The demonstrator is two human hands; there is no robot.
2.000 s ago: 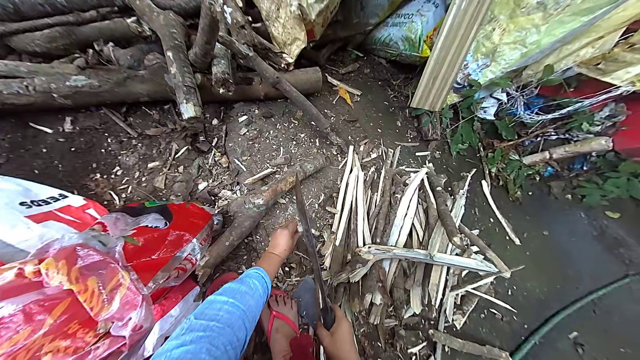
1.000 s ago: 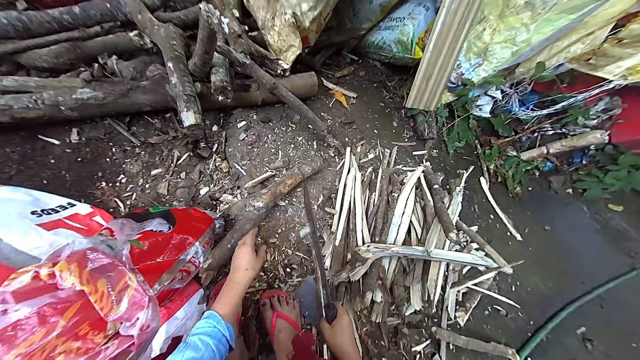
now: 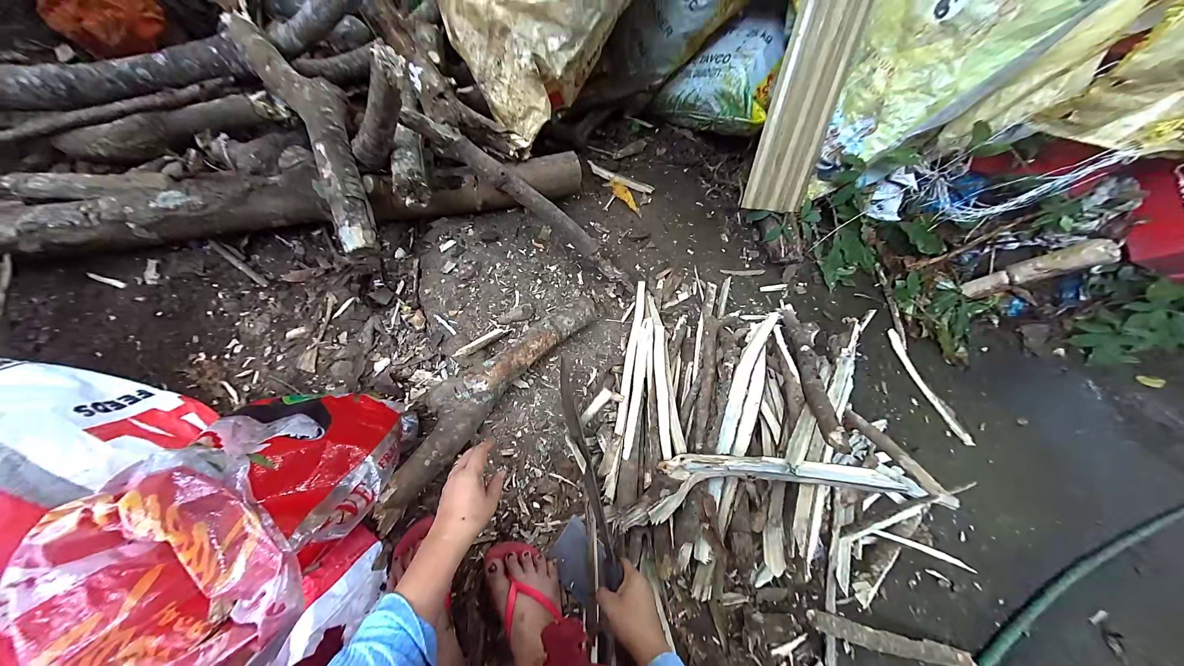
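Observation:
My right hand (image 3: 634, 601) grips the dark handle of a long-bladed machete (image 3: 585, 462), its narrow blade pointing away from me over the dirt. My left hand (image 3: 470, 492) is spread with fingers apart beside a forked branch (image 3: 490, 379) lying on the ground; whether it touches the bark is unclear. A dark flat piece (image 3: 575, 555) is beside the machete handle, partly hidden. Split sticks (image 3: 740, 388) lie in a loose heap right of the blade, with one pale split piece (image 3: 795, 470) across them.
My feet in red flip-flops (image 3: 532, 597) are just below the blade. Red and white plastic sacks (image 3: 185, 518) lie at left. Logs (image 3: 185, 213) are piled at upper left. A ridged board (image 3: 805, 111), filled sacks (image 3: 721, 74) and a green hose (image 3: 1073, 583) are to the right.
My left hand has moved from beside the machete blade leftward to the forked branch's near part. My right hand keeps its hold on the machete.

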